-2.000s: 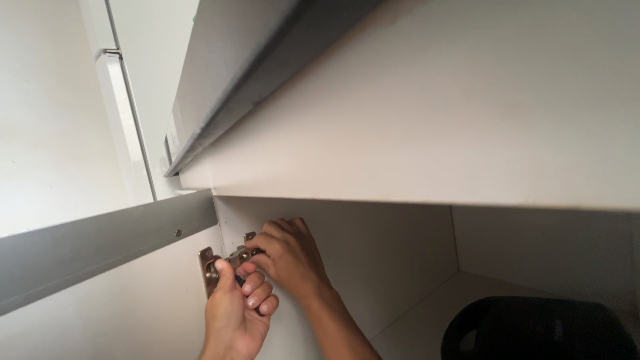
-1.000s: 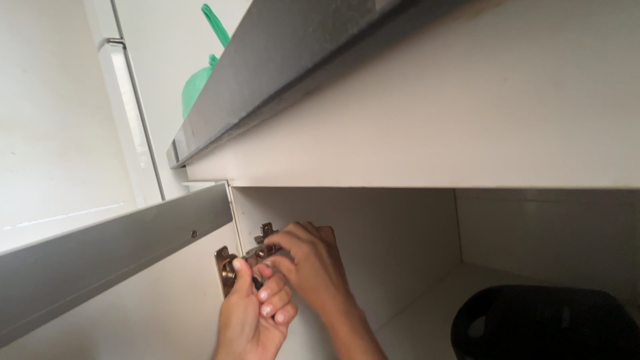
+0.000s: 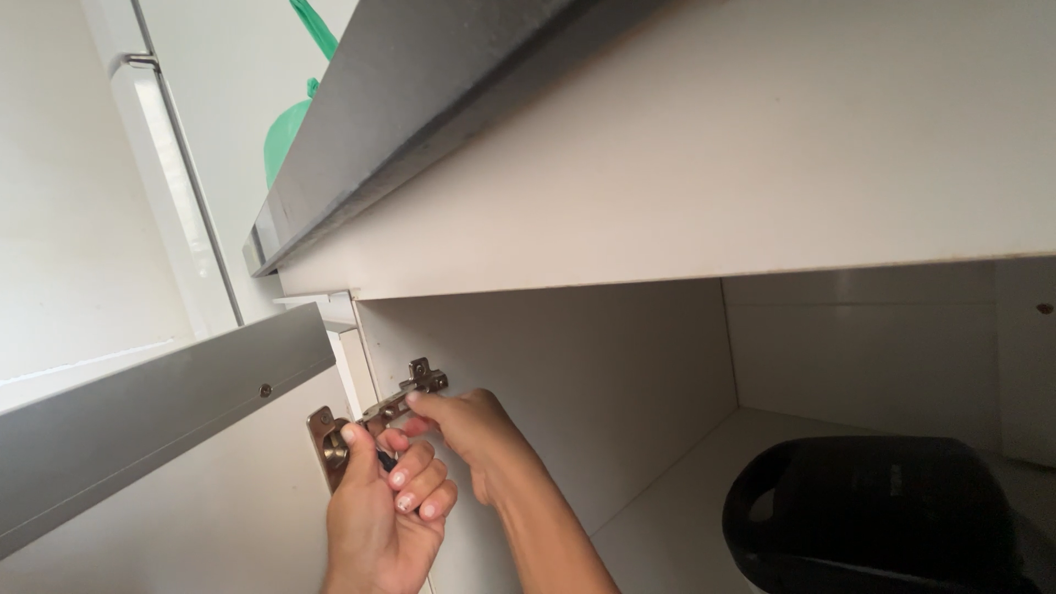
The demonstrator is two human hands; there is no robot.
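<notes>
A metal cabinet hinge joins the open door and the cabinet's side wall. Its cup plate is on the white door, and its mounting plate is on the side wall. My left hand has its thumb at the cup end of the hinge, its fingers curled around a small black object that is mostly hidden. With thumb and fingers, my right hand pinches the hinge arm near the mounting plate.
A grey metal edge strip runs along the door. Above hangs the dark countertop edge, with a green plastic bag behind it. A black appliance with a handle sits inside the cabinet.
My right hand has shifted its fingers lower along the hinge arm, leaving the mounting plate more exposed. My left hand stays by the cup end. The green bag has come into view since the oldest frame.
</notes>
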